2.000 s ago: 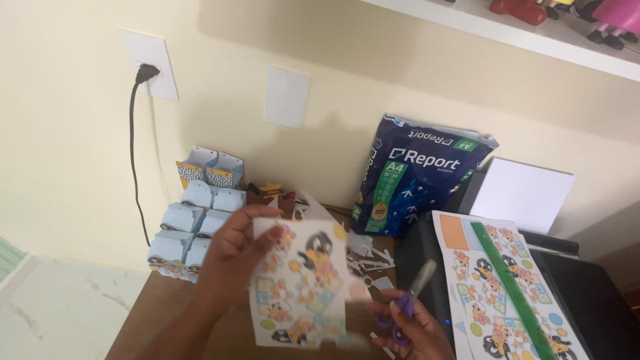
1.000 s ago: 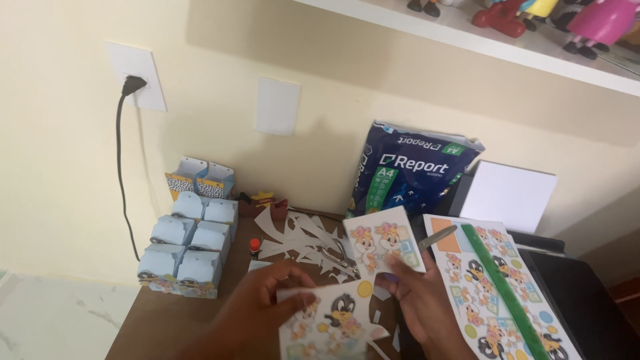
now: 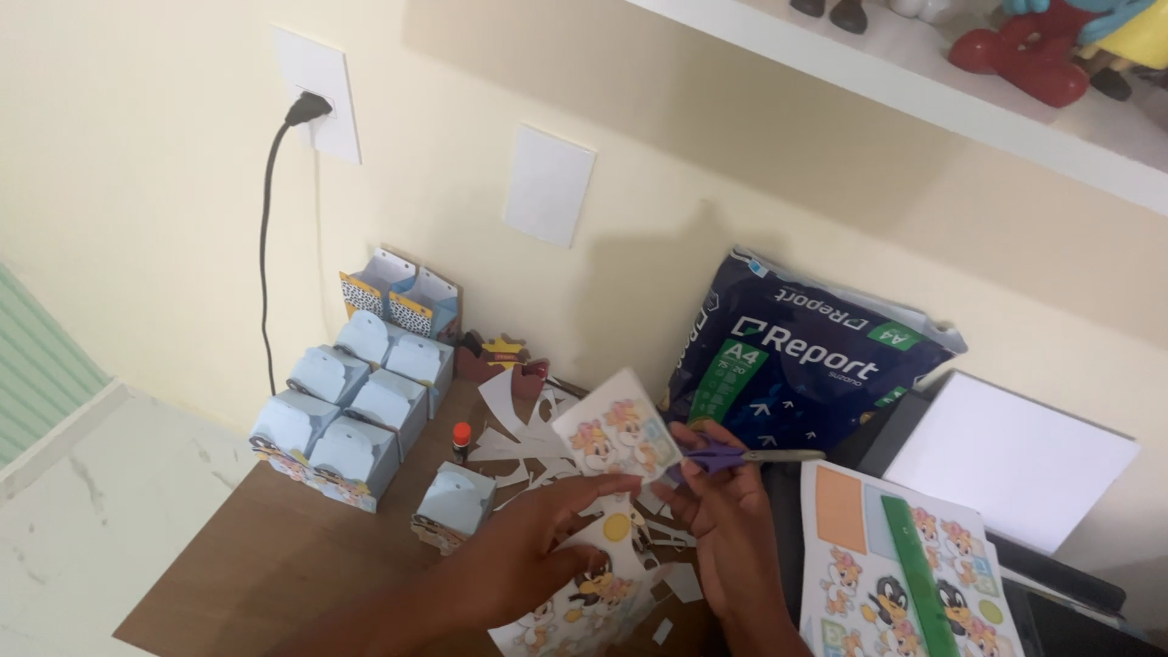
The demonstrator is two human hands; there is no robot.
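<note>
My left hand (image 3: 570, 538) grips a printed paper sheet (image 3: 593, 584) with cartoon characters, and its fingertips reach the lower edge of a smaller cut piece (image 3: 620, 433). That piece shows two cartoon figures and stands tilted between my hands. My right hand (image 3: 725, 511) holds purple-handled scissors (image 3: 716, 456), blades pointing right, and its fingers are at the right corner of the small piece. White paper scraps (image 3: 511, 429) lie behind and beneath my hands. Left of them stand a small light-blue paper box (image 3: 456, 500) and a glue bottle with a red cap (image 3: 462, 440).
Several light-blue boxes (image 3: 356, 456) stand at the left of the brown table (image 3: 265, 557). A blue Report paper pack (image 3: 803, 356) leans on the wall. At right, a green ruler (image 3: 917, 575) lies on printed sheets (image 3: 835, 584) over a black device. A shelf (image 3: 876, 82) with figurines juts out above.
The small piece was held by my right hand over the paper pack's lower edge; now it is between both hands, further left. My left hand has moved up toward it. The view has shifted.
</note>
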